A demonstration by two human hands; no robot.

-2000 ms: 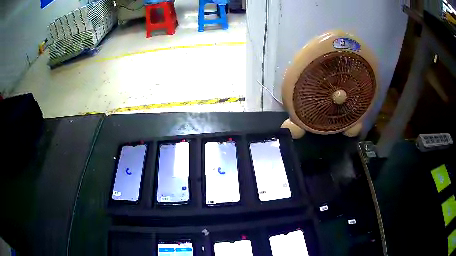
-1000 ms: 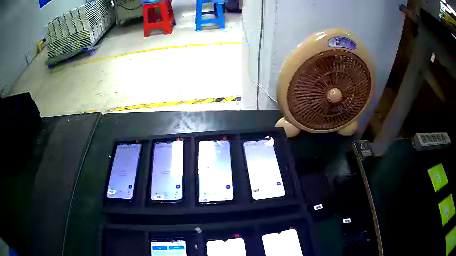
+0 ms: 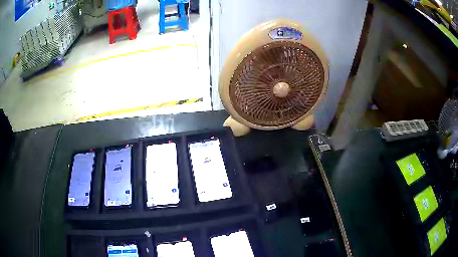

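Note:
Four lit smartphones lie side by side in the slots of a black phone tray (image 3: 165,216). The two left phones (image 3: 118,175) look bluish, the two right ones (image 3: 211,170) white. A second tray row is cut off by the bottom edge. Its left slot (image 3: 85,246) holds no lit phone, then comes a phone with a blue-banded screen (image 3: 122,250) and two white-screened phones (image 3: 231,244). Dark phones with small white labels (image 3: 271,206) lie right of the trays, hard to make out. Neither of my hands is in view.
A beige fan (image 3: 281,89) stands behind the trays by the pillar. A tan strip (image 3: 331,196) runs along the right. Beyond it are lime-green phone screens or cards (image 3: 425,204) and a pale power strip (image 3: 405,129). A red stool (image 3: 123,24) and a blue stool (image 3: 173,16) stand beyond the bench.
The view has swung right, so the trays and fan sit further left and more of the right bench shows. The upper-row screens show different pages; the call-like symbols are gone.

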